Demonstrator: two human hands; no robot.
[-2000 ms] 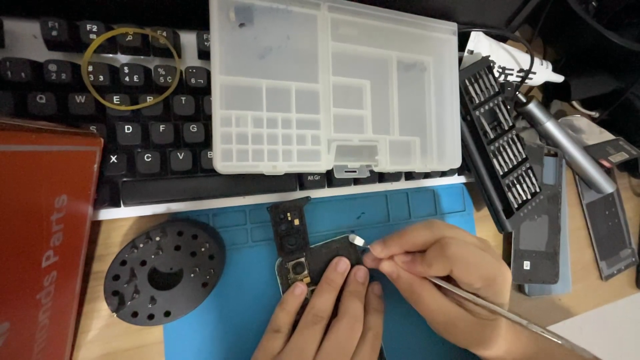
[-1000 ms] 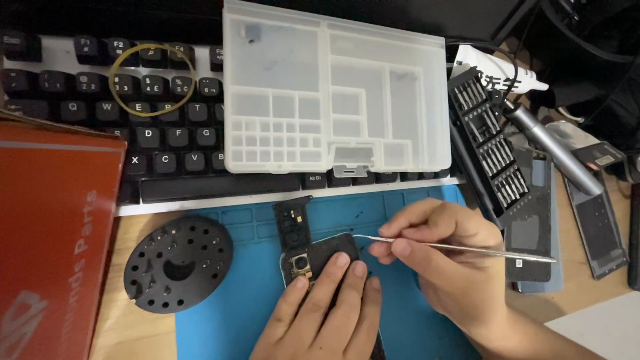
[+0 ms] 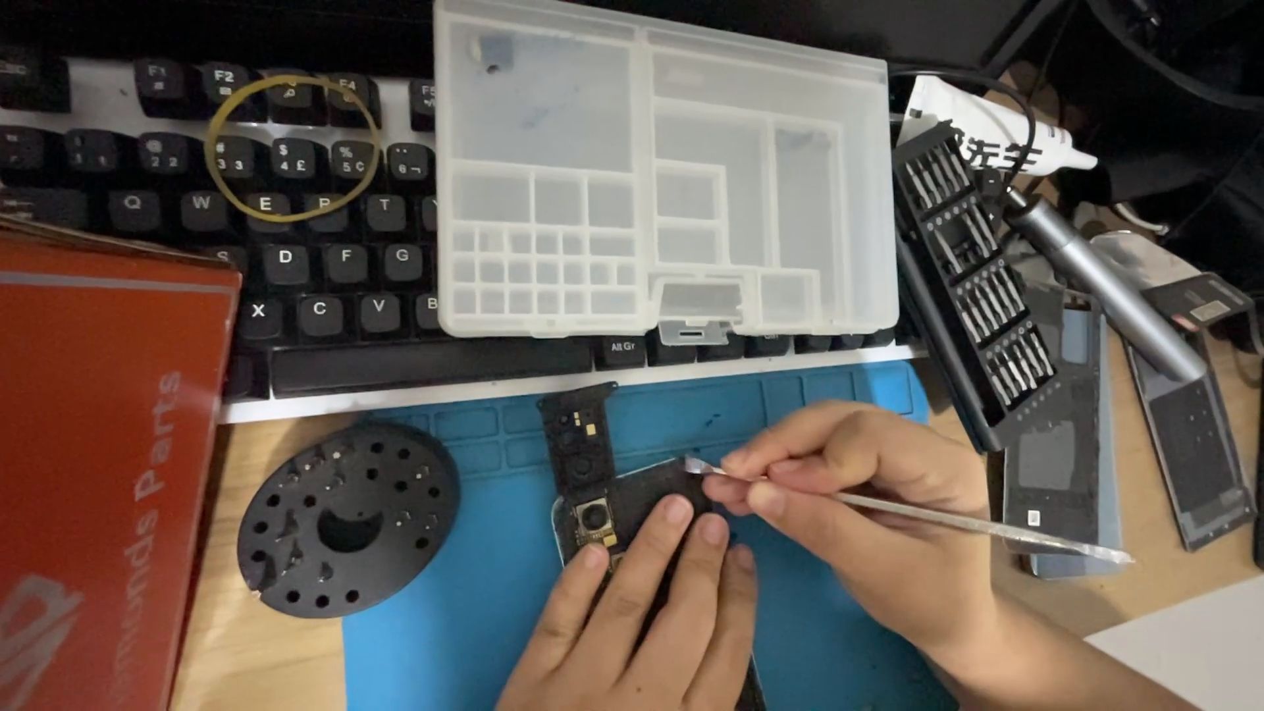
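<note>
A smartphone with its back off (image 3: 642, 484) lies on a blue silicone repair mat (image 3: 434, 592). My left hand (image 3: 652, 612) rests flat across it, fingers slightly spread, holding it down and hiding much of it. A camera module (image 3: 594, 517) shows just beyond my fingertips. From the phone's upper left, a black camera cover piece (image 3: 578, 434) sticks out over the mat. Pinched in my right hand (image 3: 849, 494) is a thin metal spudger (image 3: 968, 530), whose flat tip is at the phone's upper right corner.
A round black screw holder (image 3: 349, 521) sits left of the mat, beside an orange box (image 3: 99, 444). A translucent compartment case (image 3: 642, 178) lies on the keyboard (image 3: 316, 262), near a yellow rubber band (image 3: 293, 212). At right are a bit set (image 3: 978, 286), a screwdriver (image 3: 1106, 281) and phone parts (image 3: 1057, 444).
The spudger has turned in my right hand, its free end swinging lower at right since one second ago, its tip staying near the phone's corner. My left hand stays on the phone.
</note>
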